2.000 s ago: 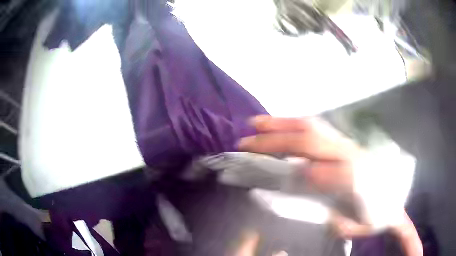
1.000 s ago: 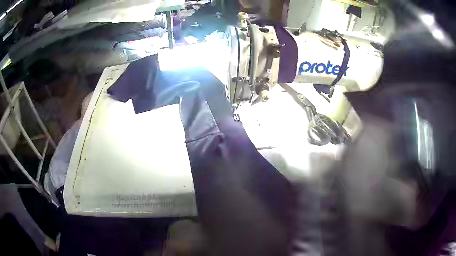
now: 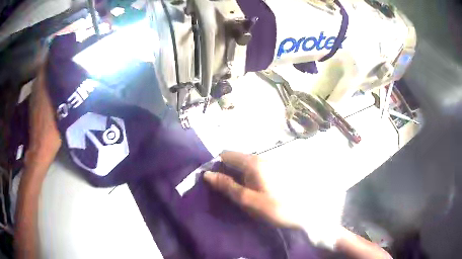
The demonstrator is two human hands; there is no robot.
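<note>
A purple fabric panel (image 3: 167,152) lies across the machine table and hangs over its front edge. Its upper left part bears white lettering and a white hexagonal logo (image 3: 99,144). My right hand (image 3: 243,184) pinches the panel by a narrow white strip (image 3: 190,183), below and right of the needle area. My left forearm (image 3: 38,167) runs up the left edge of the view, beside the logo part. My left hand at its end is hidden by the cloth and blur, so its grip cannot be told.
The cream sewing machine (image 3: 304,38) with blue lettering stands at the top, a bright lamp glare at its left. Shears (image 3: 304,114) with looped handles and a slim reddish tool (image 3: 349,132) lie right of the needle. The white table (image 3: 81,217) shows at lower left.
The view has moved closer to the machine. The logo part now shows at left, with my left forearm beside it. My right hand, blurred before, now pinches the panel at the white strip.
</note>
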